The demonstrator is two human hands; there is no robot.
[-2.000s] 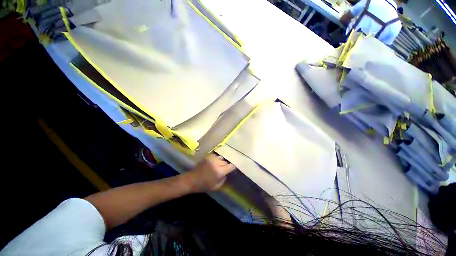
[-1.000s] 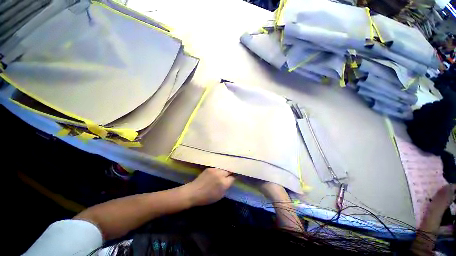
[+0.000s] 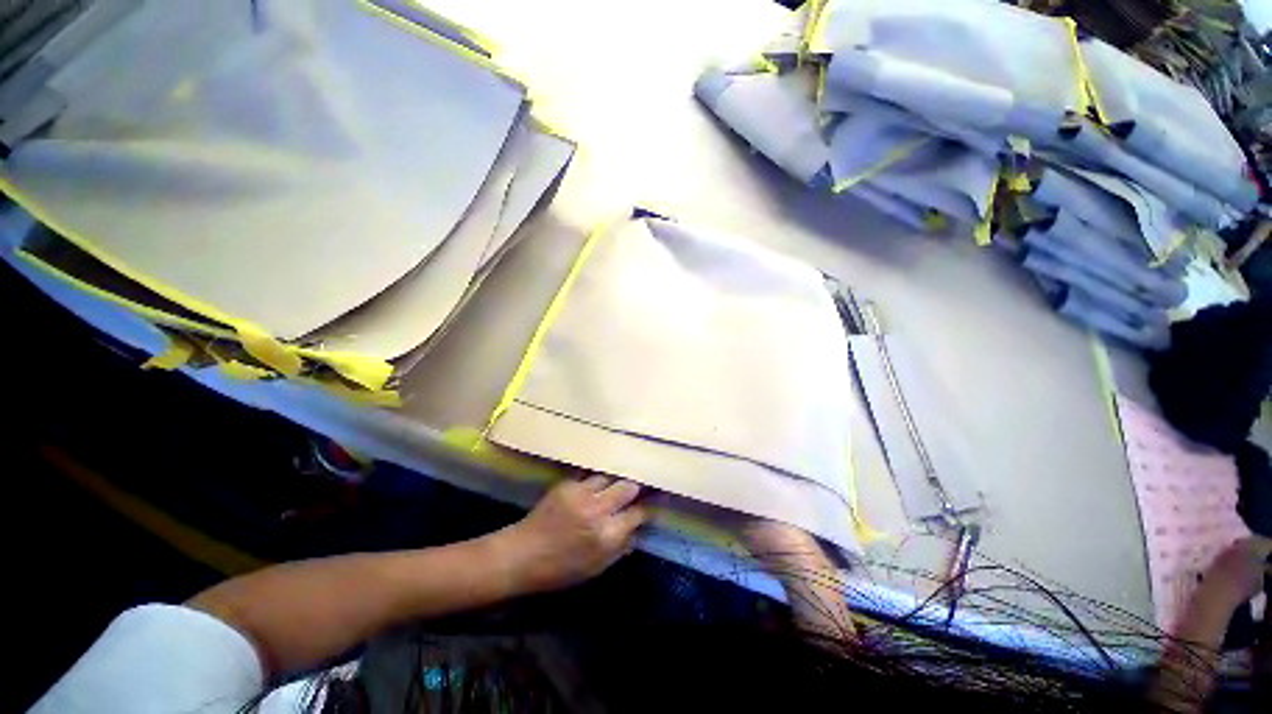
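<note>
A light-grey panel (image 3: pixel 698 349) with yellow side edges lies flat at the table's front edge, its near part showing a second layer's border. My left hand (image 3: pixel 583 527) is at the panel's near edge, fingers on or just under it; whether they pinch it is unclear. My right hand (image 3: pixel 795 555) is at the panel's near right edge, its fingers hidden under the panel and its wrist partly behind hair.
A stack of larger grey panels (image 3: pixel 293 181) lies left. Folded grey-blue bundles (image 3: pixel 949 98) lie far right. Right of the panel are a slim metal rod (image 3: pixel 910 412) and a red-handled tool (image 3: pixel 960 558). Another person's hand (image 3: pixel 1228 586) is near a pink patterned sheet (image 3: pixel 1183 488).
The view has swung right since the first frame. The panel's near edge now lies flatter. My left hand's fingers have spread a little along the edge since one second ago.
</note>
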